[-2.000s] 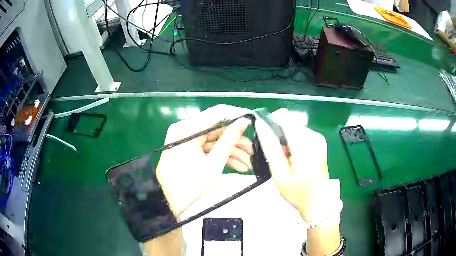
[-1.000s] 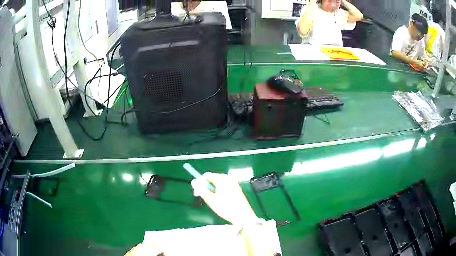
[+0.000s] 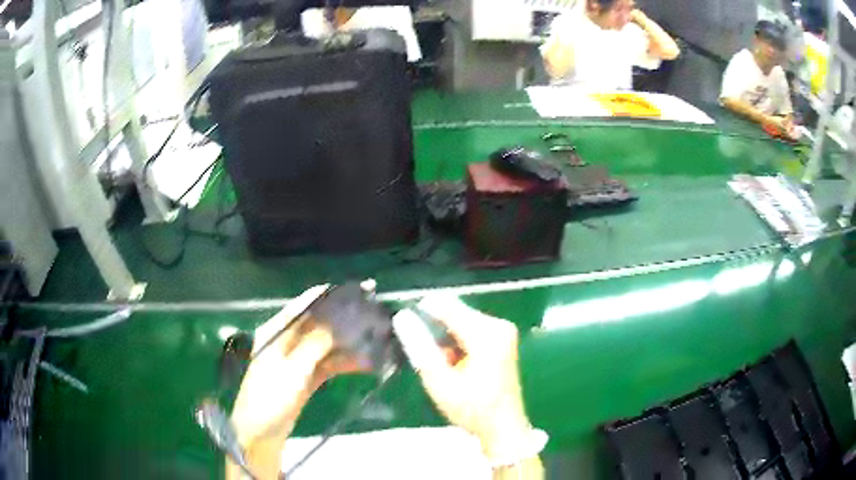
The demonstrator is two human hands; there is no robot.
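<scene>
My left hand (image 3: 291,366) holds a black phone middle frame (image 3: 361,323), raised and tilted above the bench. The solid end is up between my hands, and a thin rail runs down toward my left wrist. My right hand (image 3: 469,370) is at the right edge of that end, its fingers closed around a slim hand tool (image 3: 434,328), partly hidden and blurred. The tool's tip cannot be made out. A white work sheet (image 3: 385,455) lies below my hands. Another dark frame (image 3: 235,356) shows partly behind my left hand.
A black tray (image 3: 723,422) is at the lower right. Beyond the pale strip stand a black computer tower (image 3: 324,150) and a dark red box (image 3: 514,220) with a mouse on top. White posts (image 3: 84,178) are at left. Two people sit at the far side.
The view has shifted up from the sheet. My left hand has risen into view with a frame. My right hand has moved from the loose frames to its edge.
</scene>
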